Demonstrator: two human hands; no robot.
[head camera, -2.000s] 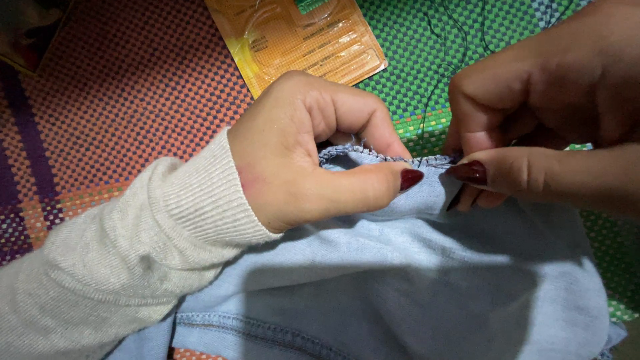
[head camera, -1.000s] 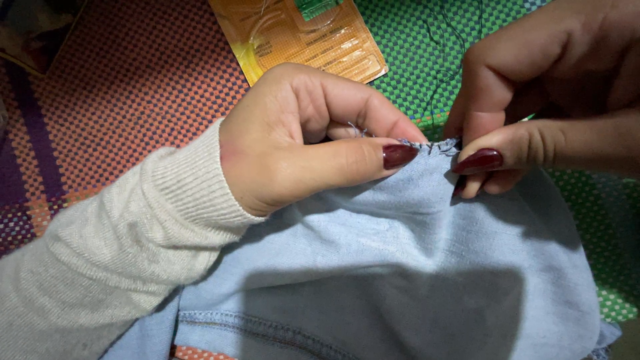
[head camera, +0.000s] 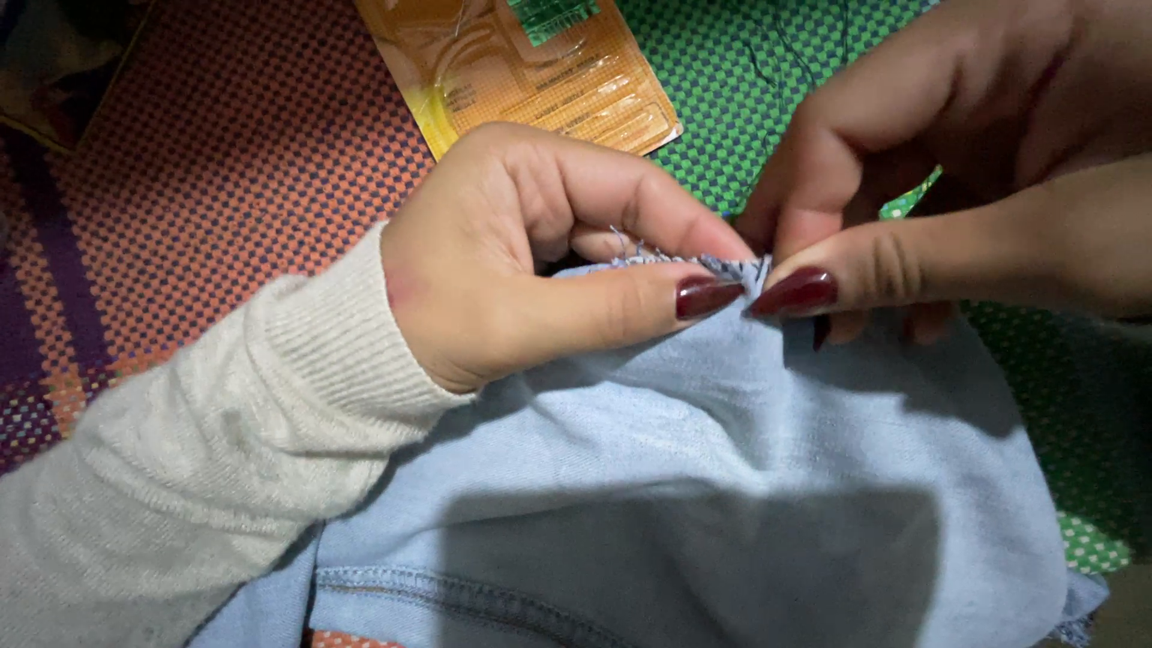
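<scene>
Light blue denim fabric (head camera: 630, 423) spreads below both hands, with a stitched seam at its lower left. My left hand (head camera: 549, 252) pinches its frayed upper edge between thumb and fingers. Right beside it, my right hand (head camera: 882, 234) grips the same edge, its thumb nail almost touching the left thumb nail. Dark stitches (head camera: 720, 266) run along the edge between the thumbs. Whether a needle is between the right fingers cannot be seen. Dark thread (head camera: 781, 54) lies loose above the hands.
An orange needle packet (head camera: 576, 90) with a clear plastic front lies behind my left hand. Beneath everything is a woven checked cloth (head camera: 243, 162) in orange, green and purple. A dark item (head camera: 63, 63) sits in the upper left corner.
The fingertips of both hands have come closer together along the denim edge, and the fabric between them is now bunched. The left hand keeps its pinch.
</scene>
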